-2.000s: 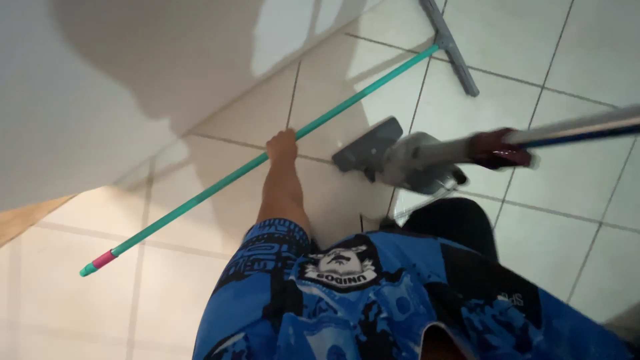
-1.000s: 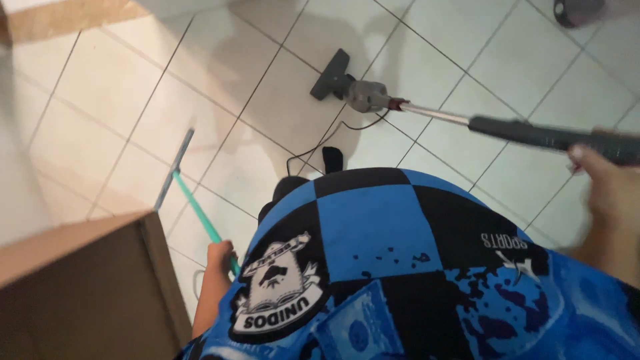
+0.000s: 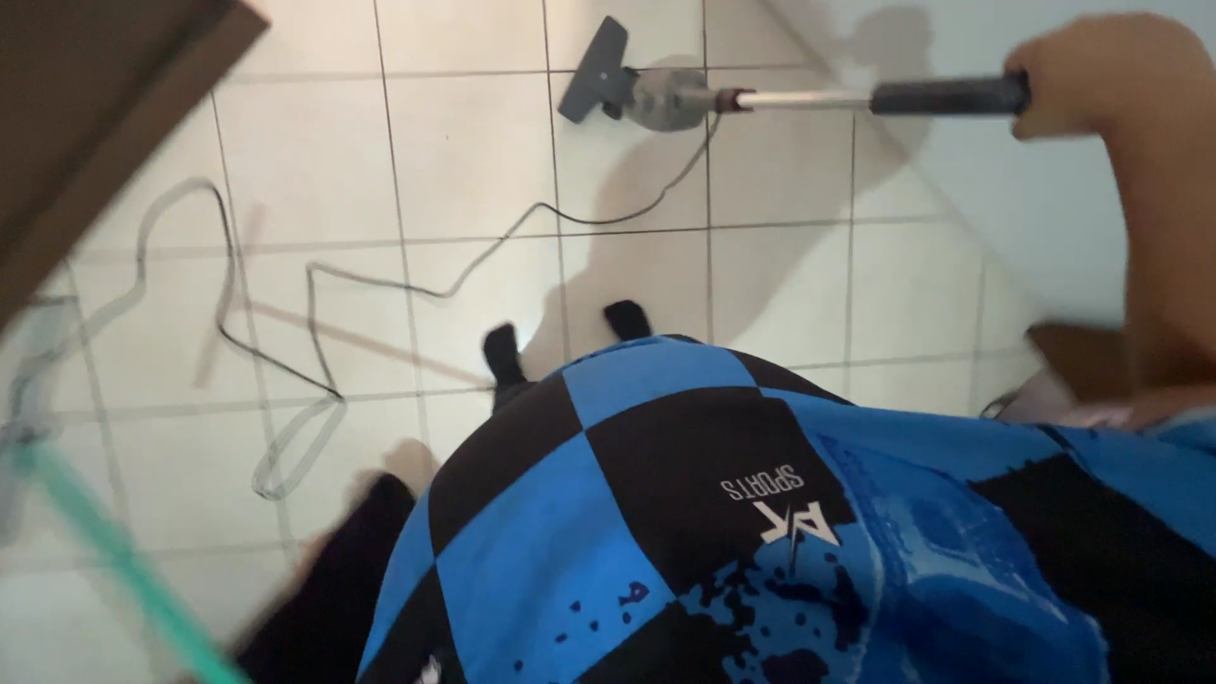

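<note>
My right hand [image 3: 1069, 76] is closed around the dark grip of a stick vacuum cleaner [image 3: 670, 98] at the upper right. Its metal tube runs left to a grey motor body and a flat dark floor head [image 3: 598, 71], which lies on the tiles. A thin dark power cord [image 3: 427, 290] trails from the body in loops across the floor. At the lower left a green pole [image 3: 119, 560] slants up to a blurred squeegee head [image 3: 33, 380]. My left hand is outside the view, so its hold on the pole does not show.
A brown wooden piece of furniture [image 3: 104, 114] fills the upper left corner. A pale wall [image 3: 1007, 190] rises at the right, with a brown object [image 3: 1083, 356] near my right forearm. My dark-covered feet [image 3: 627, 320] stand on white floor tiles [image 3: 475, 142].
The view has turned a lot. My left hand, on the green pole in both earlier frames, has gone out of view. My right hand on the vacuum grip now shows more fully.
</note>
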